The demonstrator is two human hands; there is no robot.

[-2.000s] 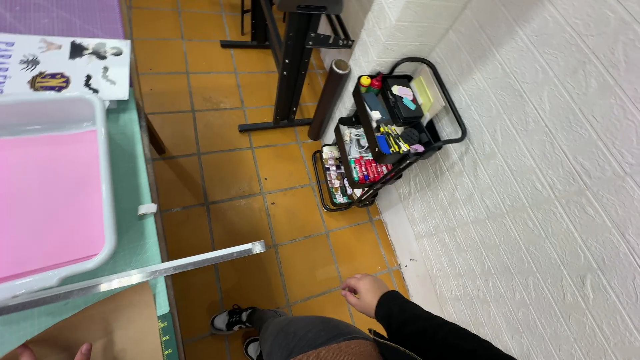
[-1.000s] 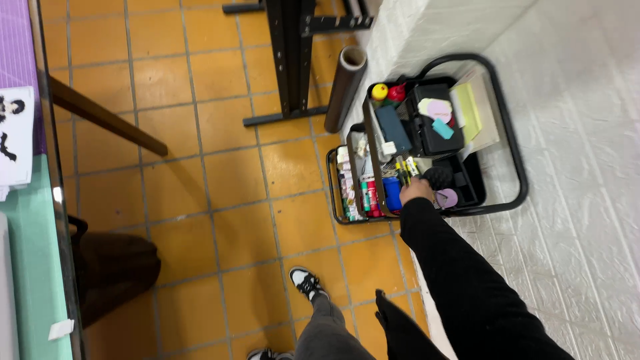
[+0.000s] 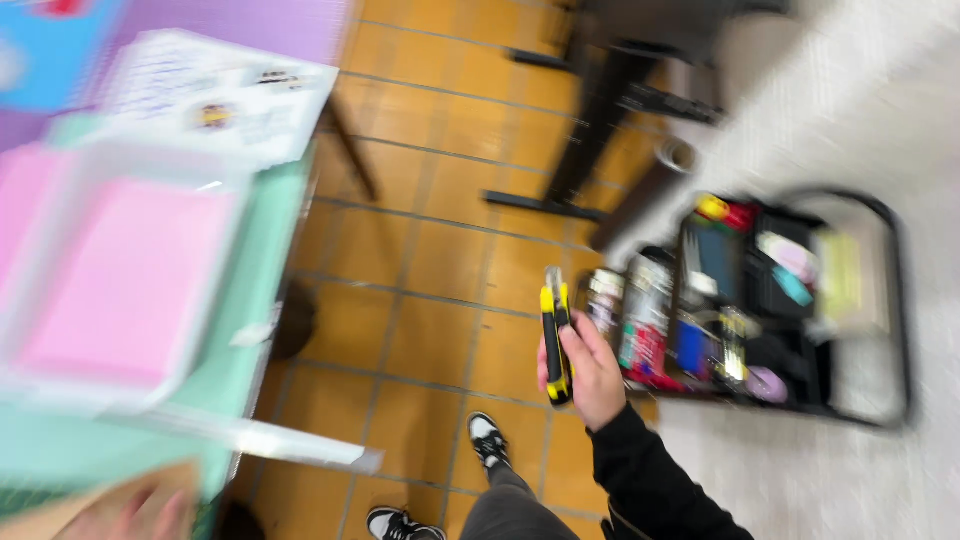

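Observation:
A yellow and black utility knife [image 3: 556, 337] is held in my right hand [image 3: 594, 367], its metal tip pointing up, over the tiled floor beside the cart. At the bottom left, my left hand [image 3: 139, 514] lies on brown paper or card [image 3: 176, 476] at the table; its fingers are blurred, and whether it grips the sheet does not show. A metal ruler or straight bar [image 3: 277, 442] lies just above that hand and juts past the table edge. Higher on the table stands a white plastic tray [image 3: 217, 277] with pink sheets [image 3: 131, 292] in it.
A black rolling cart [image 3: 900, 315] full of supplies stands by the white wall at right. Near it are a brown roll [image 3: 637, 199] and a black metal stand [image 3: 589, 135]. Printed sheets [image 3: 247, 105] lie on the table's green mat [image 3: 262, 225].
My right hand, inside the cart one second ago, is now out to its left with the utility knife in it. The view has swung back toward the table.

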